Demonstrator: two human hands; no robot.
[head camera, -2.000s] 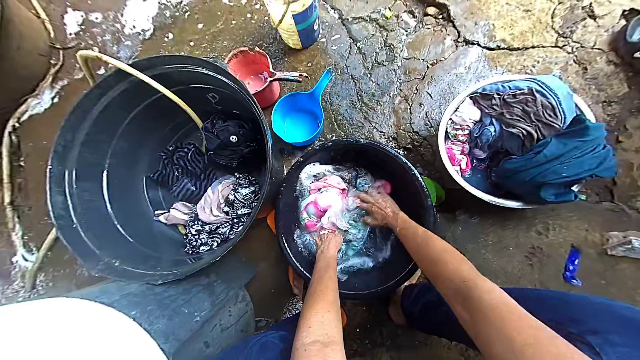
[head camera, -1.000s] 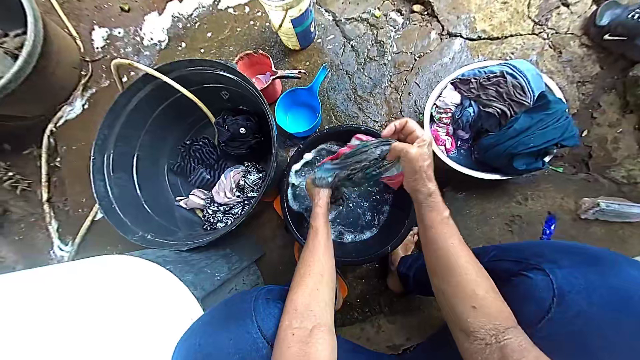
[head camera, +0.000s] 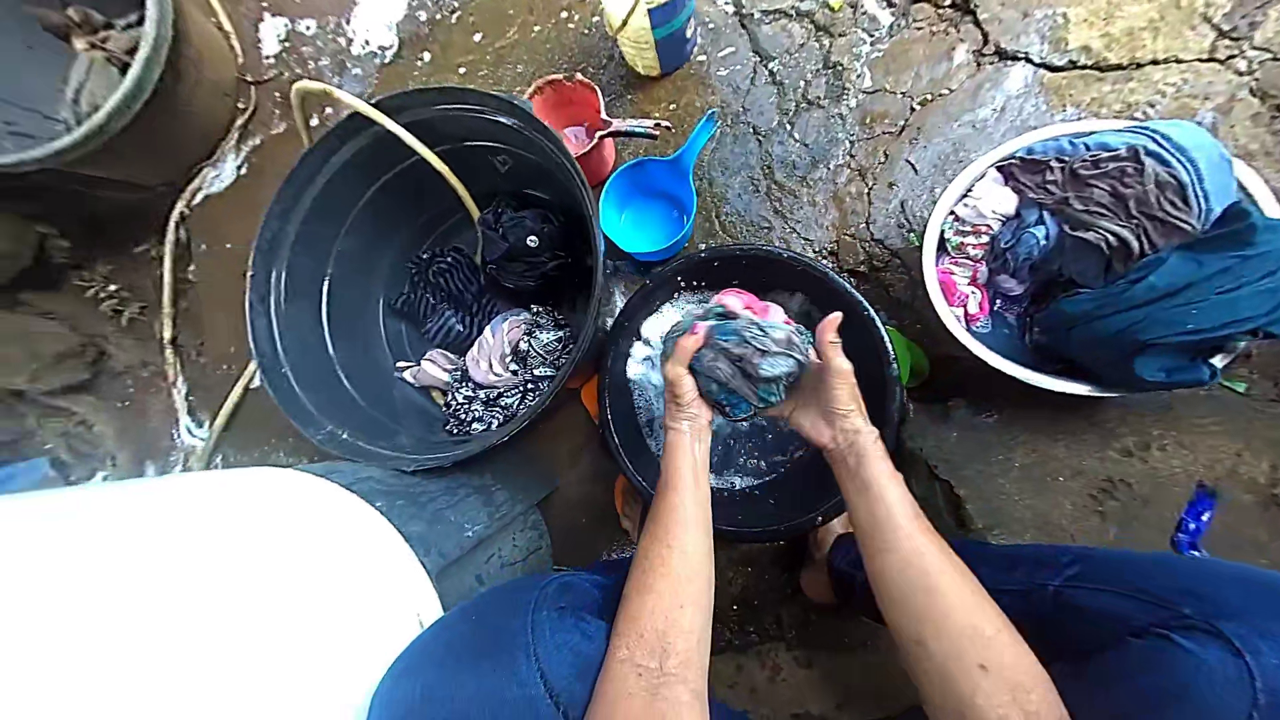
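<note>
Between both hands, a bunched wet grey, teal and pink cloth (head camera: 750, 360) is held over a round black plastic basin (head camera: 890, 440) of sudsy water (head camera: 745, 465). My left hand (head camera: 687, 385) grips the cloth from the left, its fingers partly hidden behind it. On the right side, my right hand (head camera: 828, 392) presses against the same cloth with its thumb pointing up. Soap foam (head camera: 645, 365) floats along the basin's left side.
A large black tub (head camera: 330, 290) with a hose (head camera: 400, 130) and wet clothes stands left. Above the basin lie a blue dipper (head camera: 650, 205) and a red dipper (head camera: 568, 100). A white basin (head camera: 935, 270) heaped with clothes is at right; a white rounded surface (head camera: 200, 600) fills the lower left.
Two seconds ago both hands were down in the suds on the cloth. One second ago they held it raised and stretched out; now it is bunched between them.
</note>
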